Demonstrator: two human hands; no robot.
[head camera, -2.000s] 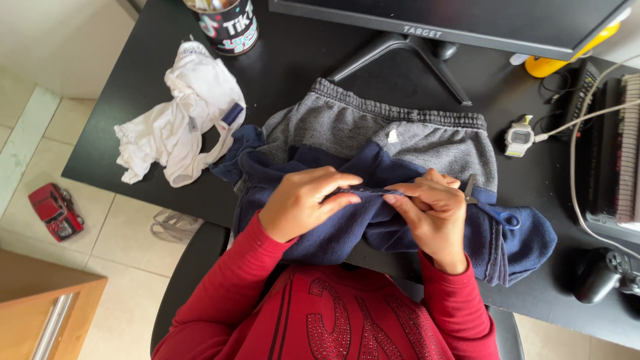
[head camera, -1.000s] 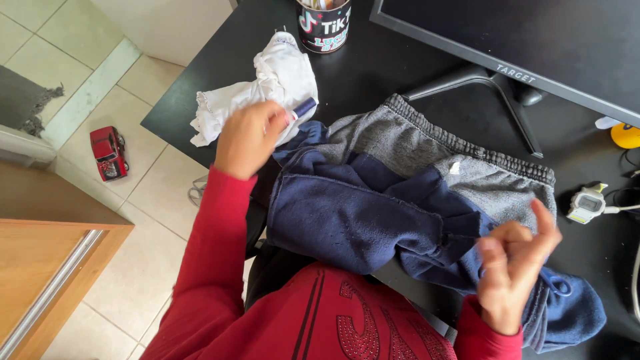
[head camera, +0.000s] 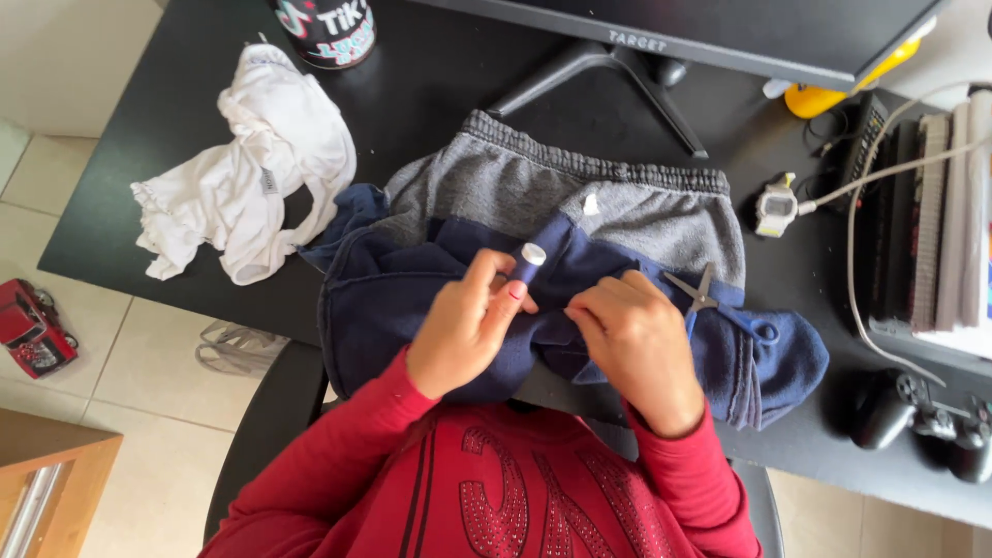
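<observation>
My left hand (head camera: 473, 318) holds a small spool of dark blue thread (head camera: 528, 263) between thumb and fingers, its white end facing up. My right hand (head camera: 639, 341) has thumb and fingertips pinched together just right of the spool; whatever is between them is too small to make out. Both hands are over navy and grey fleece pants (head camera: 403, 310) with a ribbed elastic waistband, spread on the black desk. Blue-handled scissors (head camera: 705, 302) lie partly spread on the pants beside my right hand. A small white patch (head camera: 591, 204) shows on the grey fleece.
A crumpled white garment (head camera: 287, 147) lies left on the desk (head camera: 418, 85), near a black printed tin (head camera: 333, 31). The monitor stand (head camera: 601, 58) is behind the pants. At right are a digital watch (head camera: 776, 205), a white cable (head camera: 852, 209), books (head camera: 949, 225) and a game controller (head camera: 887, 411).
My left hand, over by the white garment one second ago, is back above the pants with the thread spool. My right hand has gone from spread fingers to a pinch.
</observation>
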